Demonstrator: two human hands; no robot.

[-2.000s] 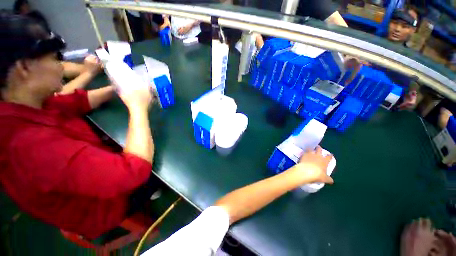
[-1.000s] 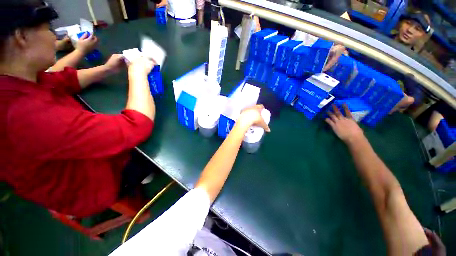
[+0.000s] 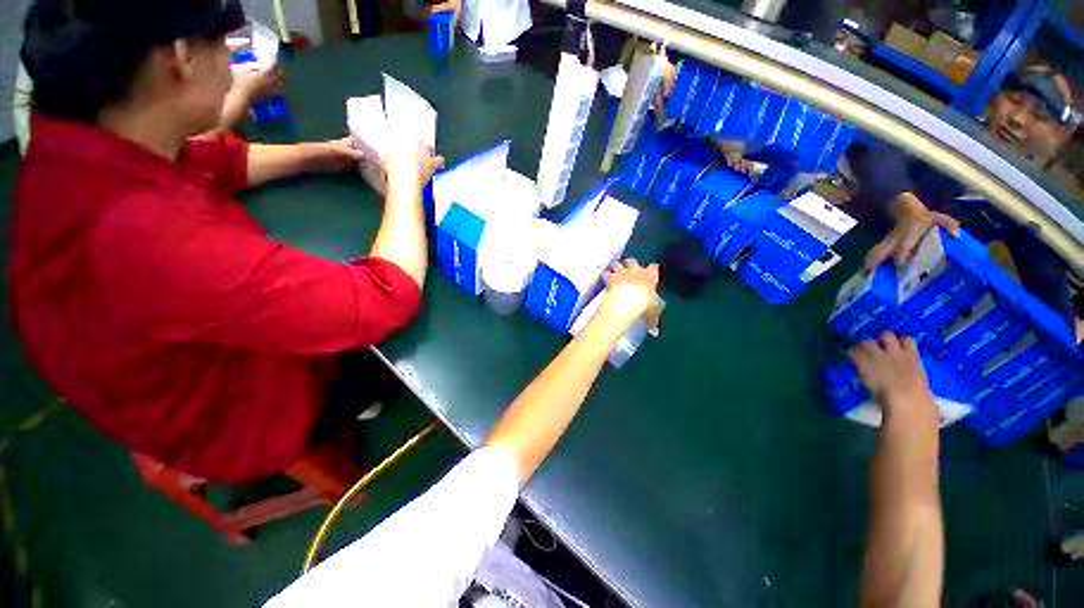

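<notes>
My left hand (image 3: 631,293) grips a white rounded piece (image 3: 630,344) at the mouth of an open blue-and-white carton (image 3: 549,295). Its flaps stand up; the hand hides most of the piece, so device or tray cannot be told. To the left another open carton (image 3: 461,244) stands against a white rounded device (image 3: 508,276). My right hand (image 3: 889,371) has its fingers curled over the near side of a block of closed blue cartons (image 3: 996,344). Its thumb side is unclear.
A worker in red (image 3: 178,273) handles an open carton (image 3: 410,119) at left. Another person's hand (image 3: 915,226) lies on the block at right. More closed cartons (image 3: 713,208) stand at the far side, beside a dark item (image 3: 686,267). A pale rack rail (image 3: 761,89) crosses above.
The block of cartons at right has moved away from the far-side stack, with my right hand still on it. My left hand remains at its carton. The view has shifted.
</notes>
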